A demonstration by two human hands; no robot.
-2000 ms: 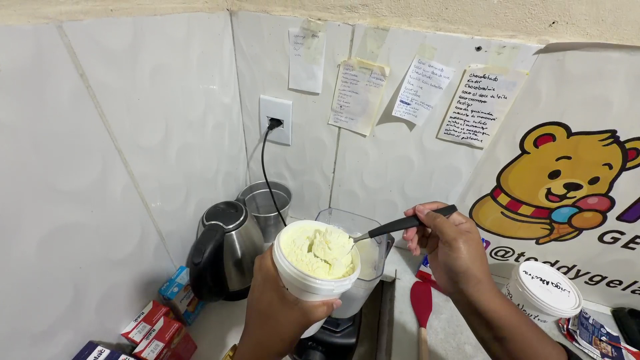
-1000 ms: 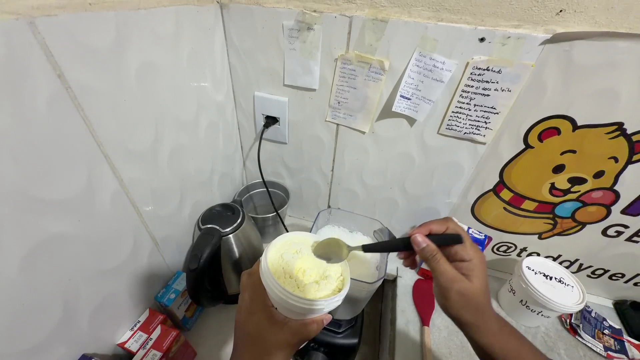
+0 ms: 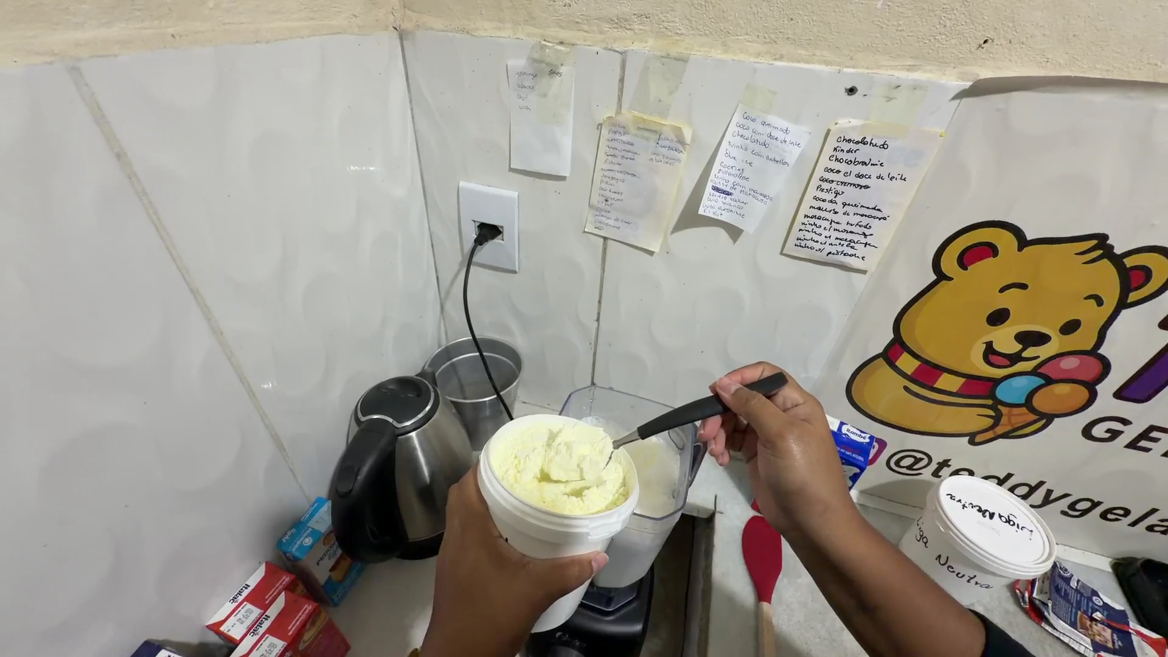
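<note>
My left hand (image 3: 502,570) grips a white plastic tub (image 3: 557,529) from its left side, tilted toward me. Pale yellow powder (image 3: 538,465) fills much of the tub. With my right hand (image 3: 780,447) I hold the black handle of a metal spoon (image 3: 707,412); its bowl is sunk in the powder and mostly hidden under a heaped clump. Right behind the tub stands a clear blender jar (image 3: 662,465) on a black blender base (image 3: 598,620), with whitish contents inside. The tub covers part of the jar.
An electric kettle (image 3: 411,465) and a metal cup (image 3: 479,374) stand left of the jar, cartons (image 3: 283,611) nearer. A black cord (image 3: 470,319) runs down from the outlet. To the right lie a red spatula (image 3: 762,557), a lidded white tub (image 3: 976,538) and a crumpled packet (image 3: 1086,611).
One second ago the spoon's bowl was above the tub's far rim, carrying little or nothing visible; now it is down in the powder. My left hand still holds the tub.
</note>
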